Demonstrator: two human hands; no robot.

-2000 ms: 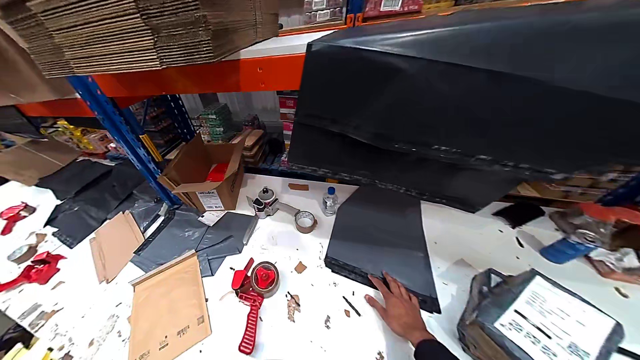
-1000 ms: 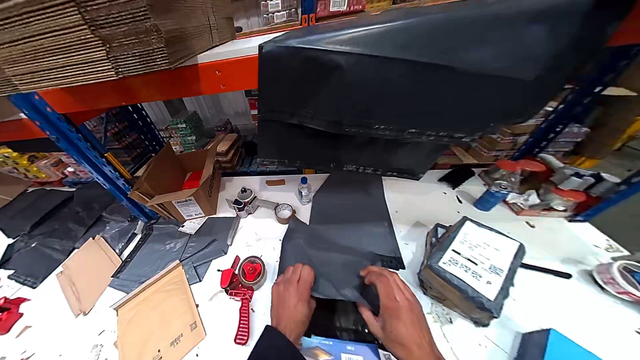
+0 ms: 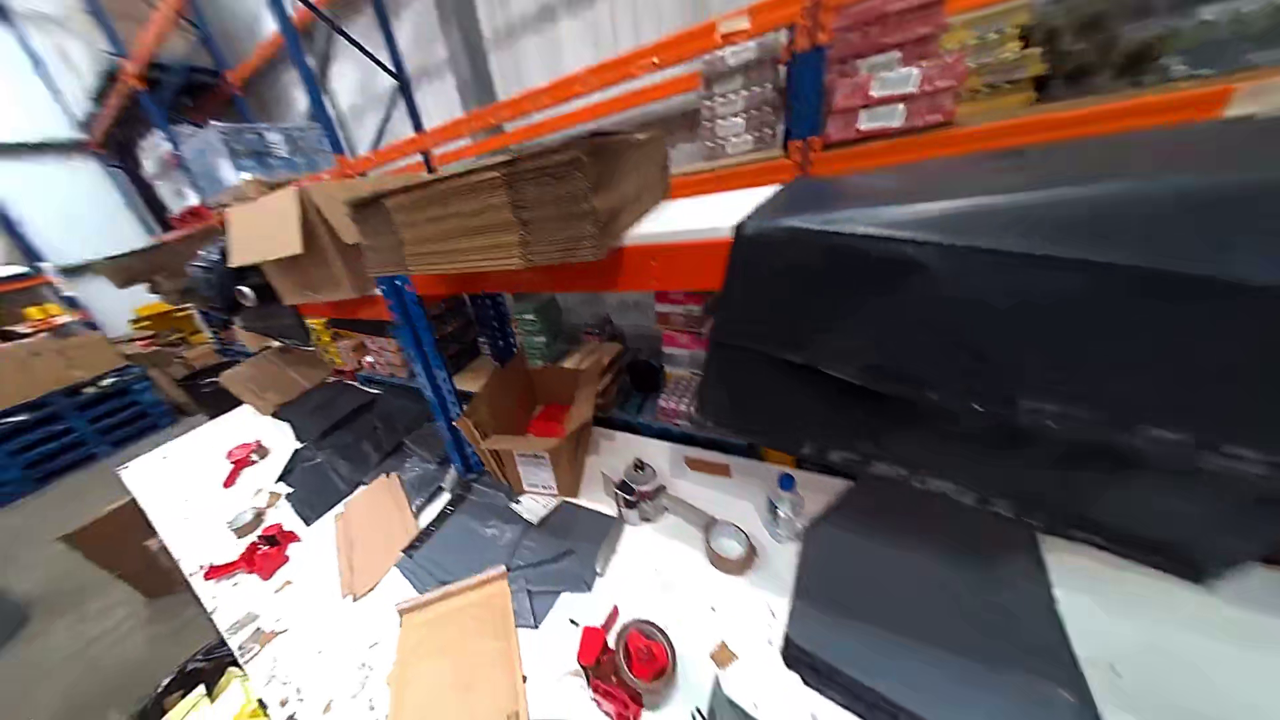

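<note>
Neither of my hands shows in the head view. On the white worktable (image 3: 740, 630), a black plastic mailing bag (image 3: 930, 600) lies at the lower right, below large black plastic sheets (image 3: 980, 340) draped from the shelf. Left of it is a red tape dispenser (image 3: 625, 665) with a roll of brown tape. A brown padded envelope (image 3: 460, 650) rests beside the dispenser, near grey plastic mailers (image 3: 520, 545). A roll of tape (image 3: 729, 546) and a small clear bottle with a blue cap (image 3: 786, 507) stand farther back.
An open cardboard box (image 3: 535, 430) with something red inside stands by the blue rack upright (image 3: 425, 370). Flattened cardboard (image 3: 500, 215) is stacked on the orange-beamed shelf. More red dispensers (image 3: 255, 555) lie at the table's left side, above a bin bag (image 3: 205, 680) on the floor.
Both hands, seen on a dark mailer one second ago, are out of view. The view has swung left and up, and the wrapped parcel at the right no longer shows.
</note>
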